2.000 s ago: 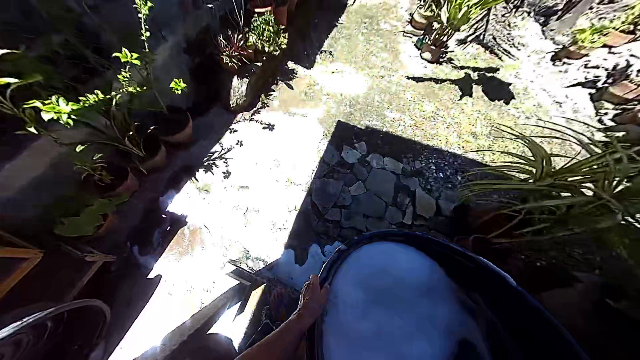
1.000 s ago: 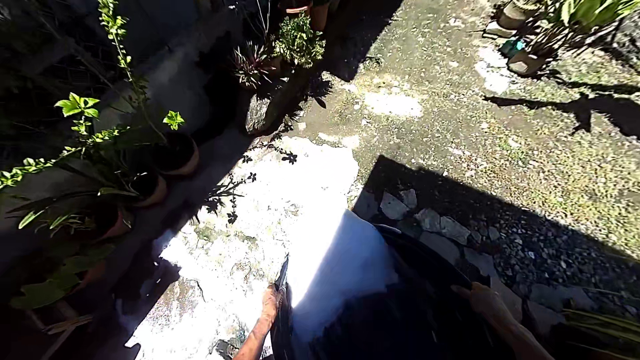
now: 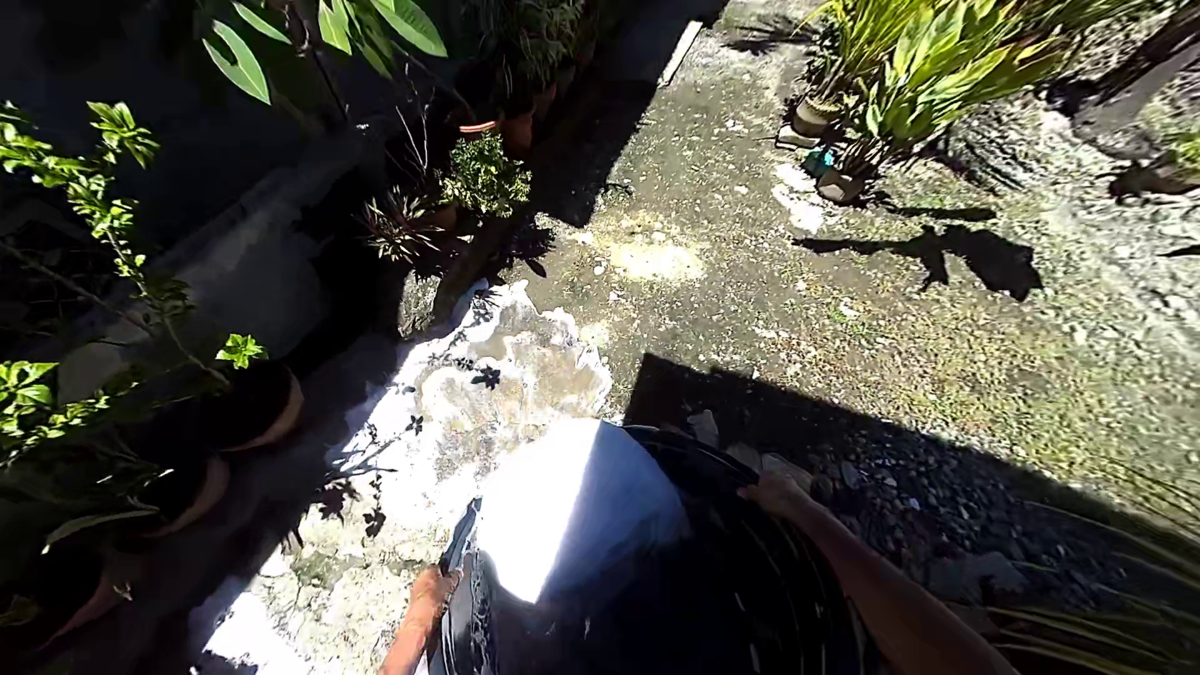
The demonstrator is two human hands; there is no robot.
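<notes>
A large dark tub (image 3: 750, 562), tilted away from me, spans the lower middle of the view. White foamy water (image 3: 562, 506) lies in it and reaches its far lip. My left hand (image 3: 436, 589) grips the tub's left rim. Over on the right rim, my right hand (image 3: 783, 492) has its fingers curled on the edge. Beyond the tub, white suds and water (image 3: 525, 361) spread across the ground. The near part of the tub is in deep shadow.
Potted plants (image 3: 272, 412) line the left side by a low wall. A small bushy plant (image 3: 487, 176) stands farther up. Leafy potted plants (image 3: 900, 94) are at the upper right. Stones and gravel (image 3: 900, 516) lie in shade right of the tub.
The tub has tipped away from me and its foamy water has run toward the far lip. Suds have spread farther up the ground. My right hand, unseen two seconds ago, is now on the rim.
</notes>
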